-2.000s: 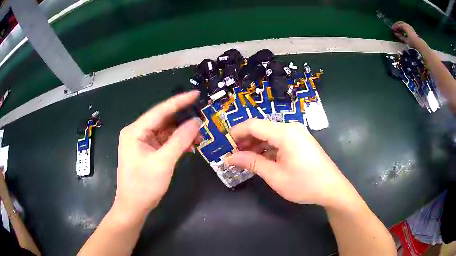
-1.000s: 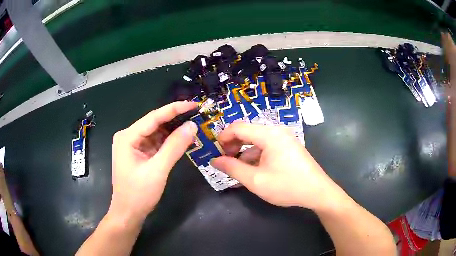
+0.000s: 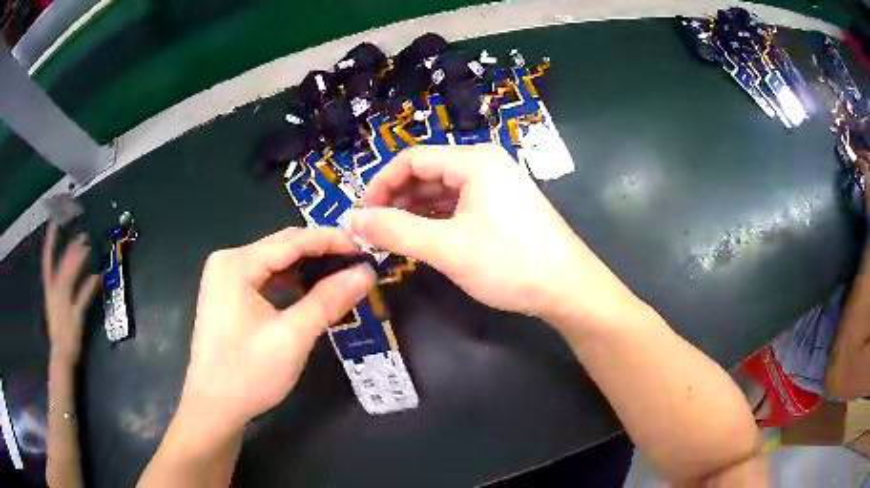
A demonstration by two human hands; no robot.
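A keypad circuit board [image 3: 367, 348], blue above and pale below, hangs under my fingers near the centre, its pale end towards me. My left hand [image 3: 277, 324] pinches its upper end beside a dark part. My right hand [image 3: 458, 224] has thumb and forefinger closed at the same upper end, by a small pale piece too hidden to identify. The board pile [image 3: 334, 205] fans out behind my hands, with black end parts [image 3: 362, 71] along its far side and orange flex cables among the blue boards.
A single board [image 3: 115, 291] lies at the left, near another person's blurred hand [image 3: 67, 286]. A small bunch of boards [image 3: 754, 62] lies at the far right. Another person's hand [image 3: 849, 133] is at the right edge. A pale rail [image 3: 238, 95] and grey post [image 3: 48, 114] stand beyond.
The view has shifted, so the pile shows higher and further left. One board is now apart from the pile, nearer me, with both hands at its top. Another person's hand has appeared at the left.
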